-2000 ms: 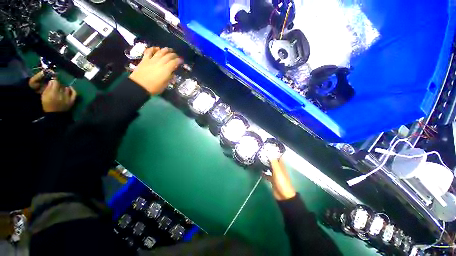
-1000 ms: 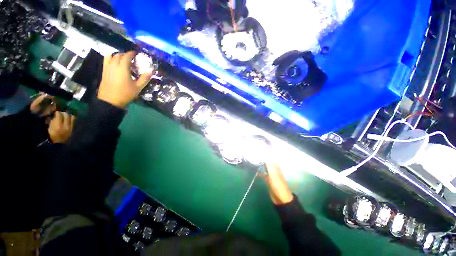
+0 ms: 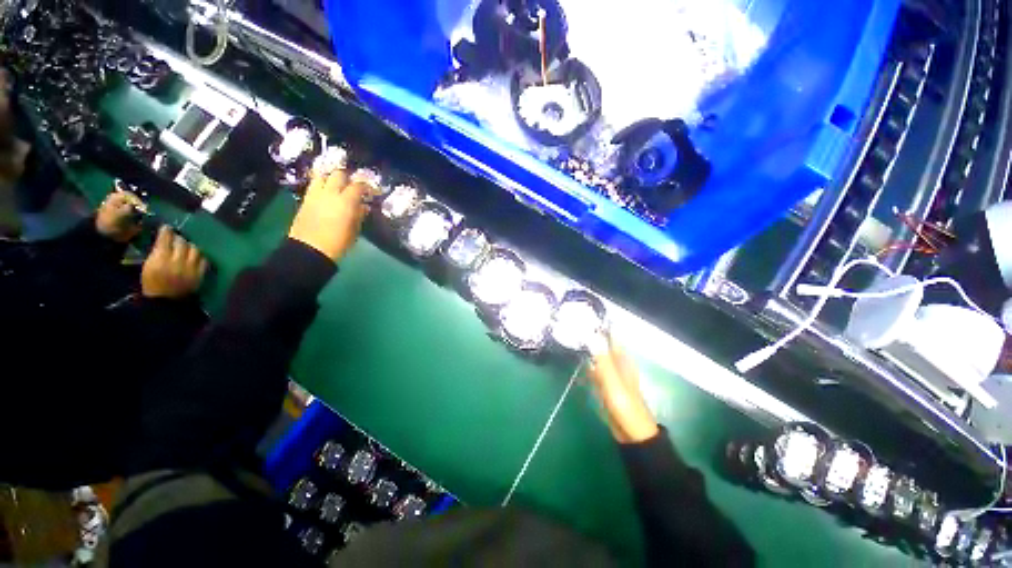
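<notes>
A slanting row of round black camera head modules with bright pale faces (image 3: 496, 280) lies along the far side of the green mat (image 3: 422, 355). My left hand (image 3: 331, 213) is near the row's left end, its fingertips around a module (image 3: 331, 162); the fingers partly hide it. One module (image 3: 294, 143) stands just left of that hand. My right hand (image 3: 621, 391) is at the row's right end, its fingertips on the near edge of the last module (image 3: 578, 318). Glare blurs the contact. A thin pale line runs from there down the mat.
A blue bin (image 3: 766, 166) with black round parts stands behind the row. More modules (image 3: 846, 470) are at lower right, white housings with a cable (image 3: 932, 333) at right. Another person's hands (image 3: 174, 264) work at left beside a small device (image 3: 204, 124). A lower bin holds modules (image 3: 361, 466).
My left hand has left the module it gripped at the row's left end and moved right to a neighbouring one. My right hand remains at the right-end module. The view has shifted.
</notes>
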